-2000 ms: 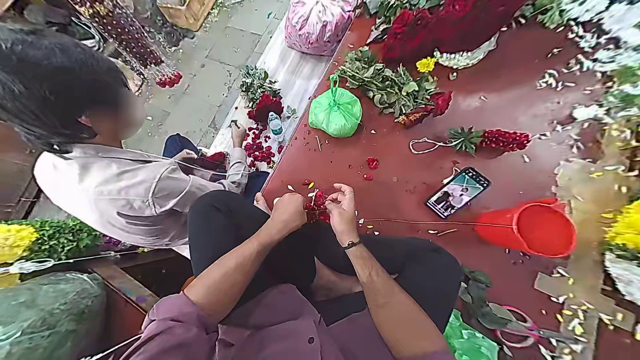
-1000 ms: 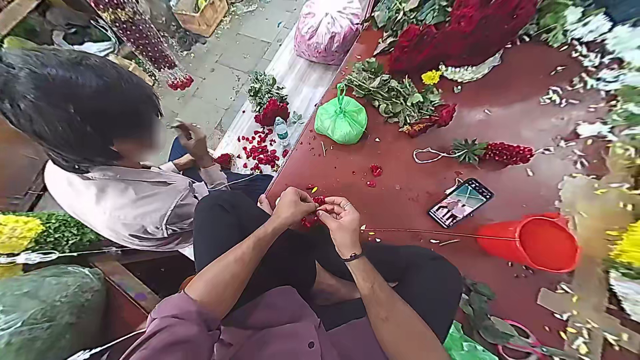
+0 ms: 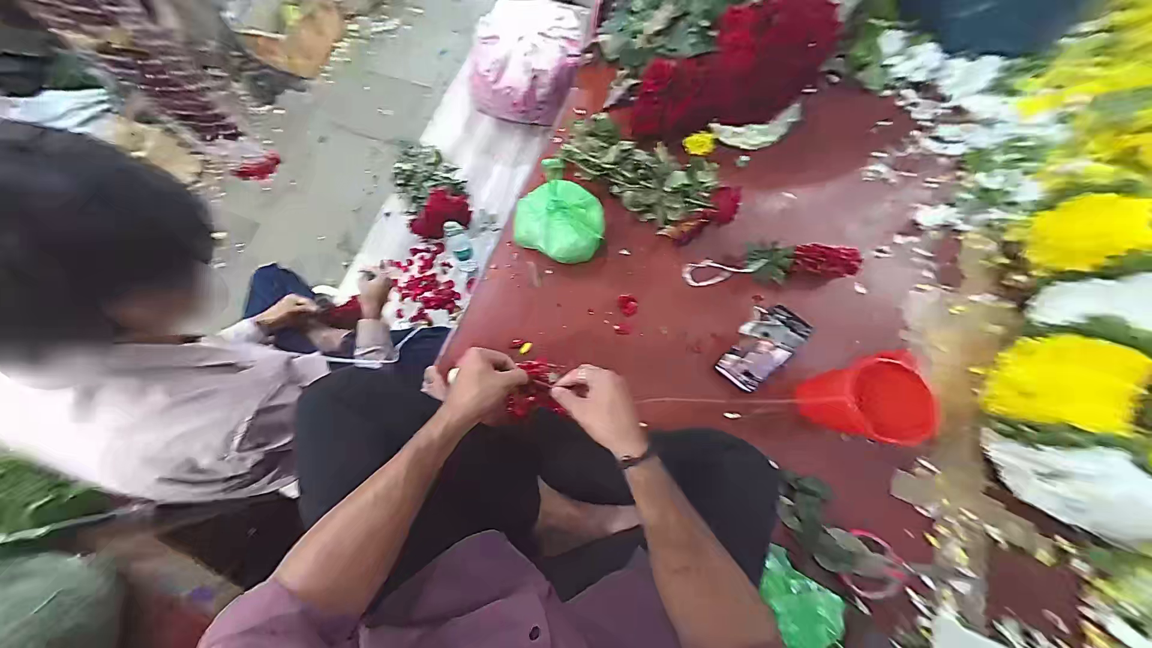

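My left hand [image 3: 486,382] pinches fine thread at the left end of a small bunch of red petals [image 3: 537,387]. At the bunch's right side, my right hand [image 3: 598,403] closes its fingertips on the same thread; a dark band circles that wrist. The thread [image 3: 711,400] runs right from my right hand to a red plastic cup [image 3: 868,399] lying tilted on the red surface. Blur hides how the petals sit on the thread.
A phone [image 3: 765,346], a green tied plastic bag [image 3: 560,220] and a small red garland with a white loop [image 3: 823,261] lie ahead. Red roses [image 3: 738,72] are farther off. A person [image 3: 162,396] sits close at my left. Yellow and white flowers [image 3: 1071,387] line the right.
The person at my left has lowered a raised hand to the red flowers in their lap. My hands stay at the petals, slightly farther apart than one second ago. The view has shifted.
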